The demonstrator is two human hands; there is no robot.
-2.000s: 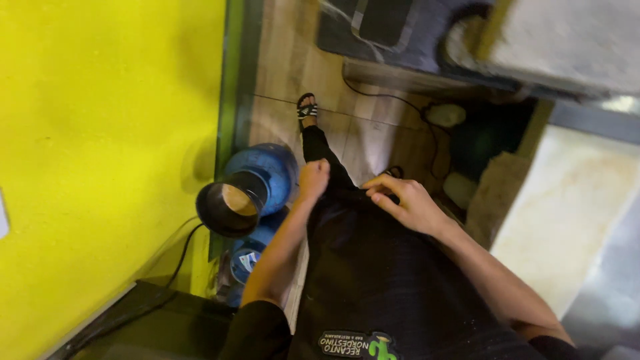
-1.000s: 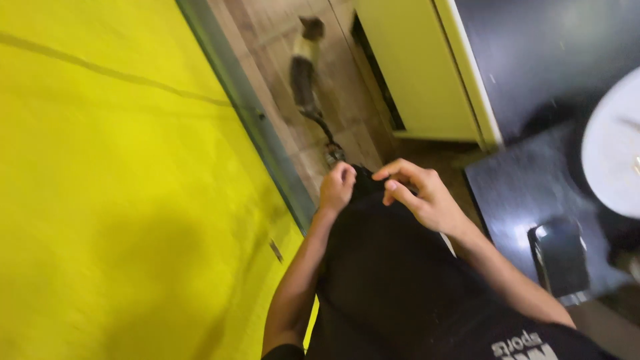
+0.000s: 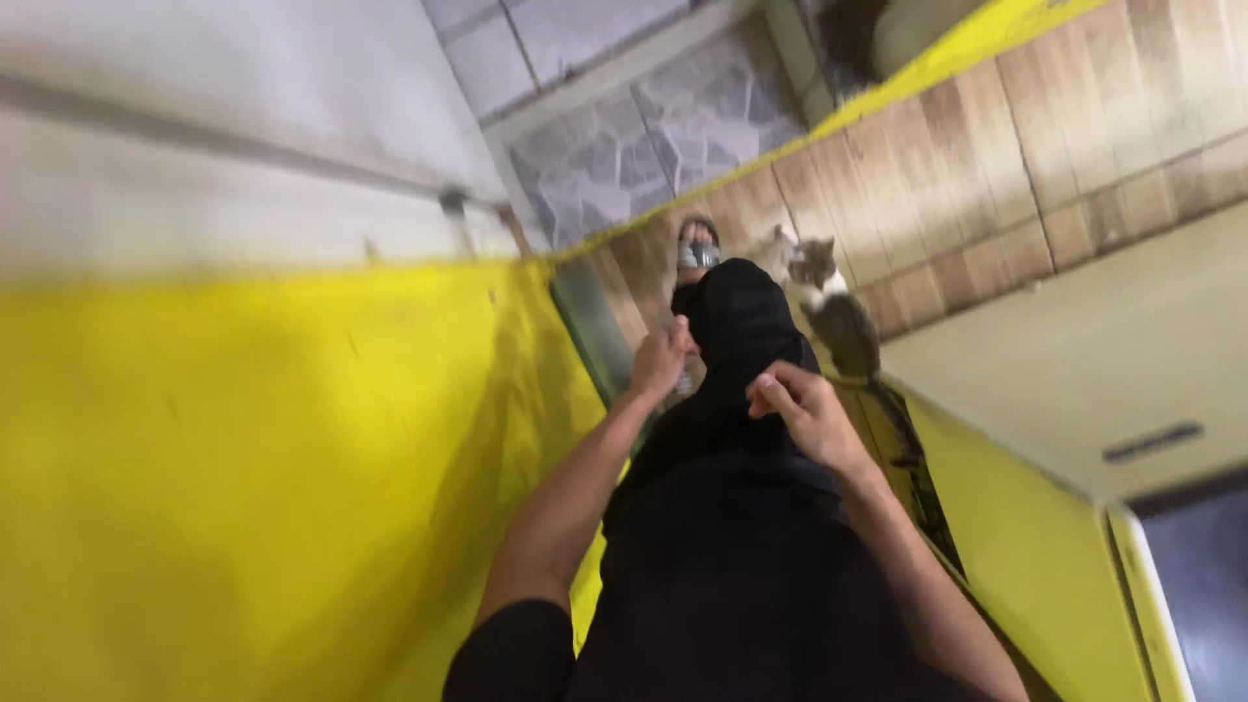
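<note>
My left hand hangs loosely curled in front of my body, left of my black trousers, with nothing visible in it. My right hand is over the trousers, its fingers bent and thumb apart from the palm, and it holds nothing that I can see. Below them one foot in a strapped sandal stands on the wood-look floor. Beside my leg, to the right, is a brown and white cat, its tail trailing along a cabinet base.
A yellow wall runs close along my left. On the right stands a yellow cabinet with a pale panel bearing a dark slot. Ahead, a yellow-edged threshold separates the wood-look floor from grey stone-pattern tiles.
The view has moved along the yellow wall to a doorway. The cat, farther ahead one second ago, is now beside my leg. The table with the plate and phone has left view. Both hands remain empty.
</note>
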